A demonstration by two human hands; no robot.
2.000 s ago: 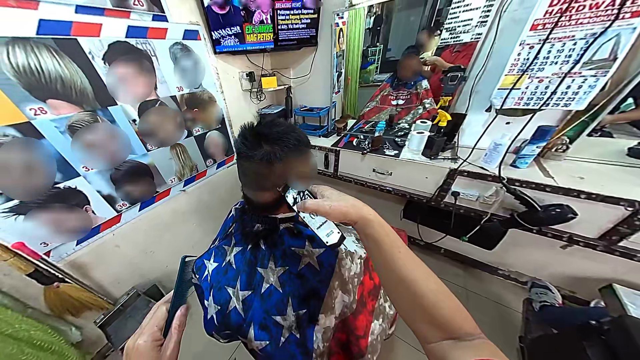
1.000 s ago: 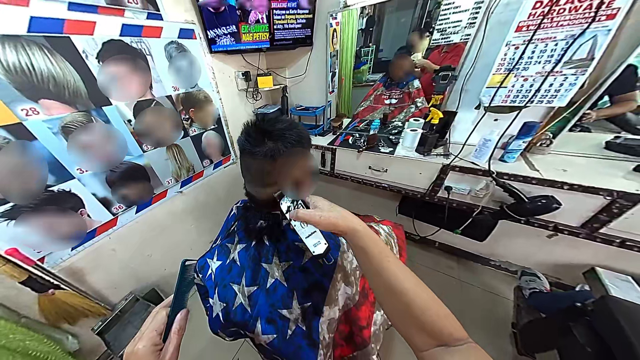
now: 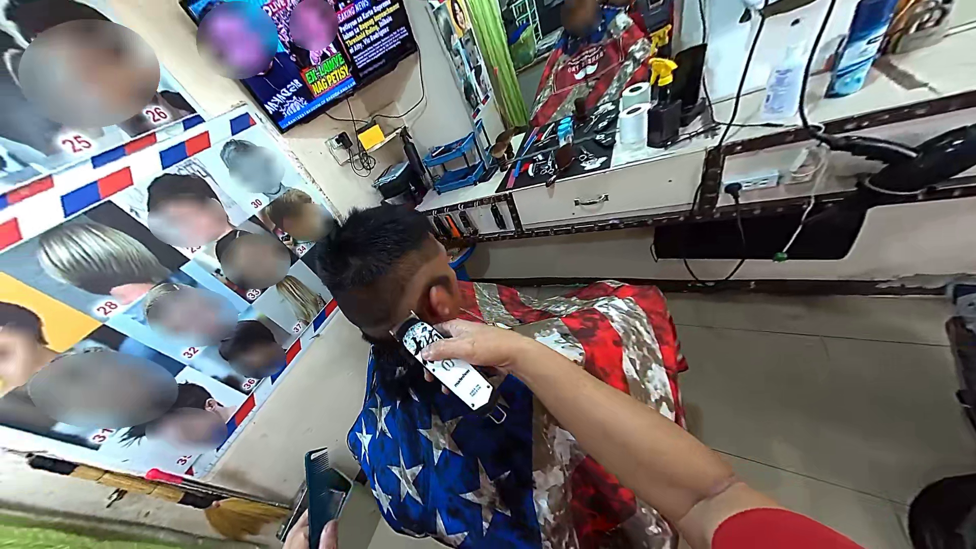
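My right hand point(image 3: 476, 347) grips a white hair clipper point(image 3: 450, 366) with dark markings. The clipper's blade end is at the back of a seated person's head point(image 3: 381, 267), low down behind the ear. Short dark hair covers the top, and the lower sides are cropped close. A barber's cape point(image 3: 473, 457) with stars and red, white and blue patches covers the person's shoulders and body. Low in the view my left hand point(image 3: 313, 534) holds a dark comb point(image 3: 320, 488) upright, left of the cape and apart from the head. Most of that hand is cut off by the lower edge.
A haircut poster point(image 3: 183, 290) covers the left wall, with a straw broom point(image 3: 240, 518) below it. Ahead runs a white counter with a drawer point(image 3: 602, 198), a spray bottle point(image 3: 663, 107), paper rolls point(image 3: 632, 126) and tools, under a mirror. Cables hang at the right near a black hair dryer point(image 3: 926, 164).
The view has tilted and shifted. The clipper has stayed near the ear, now with its blade end at the back of the head. The left hand still holds the comb, lower in view.
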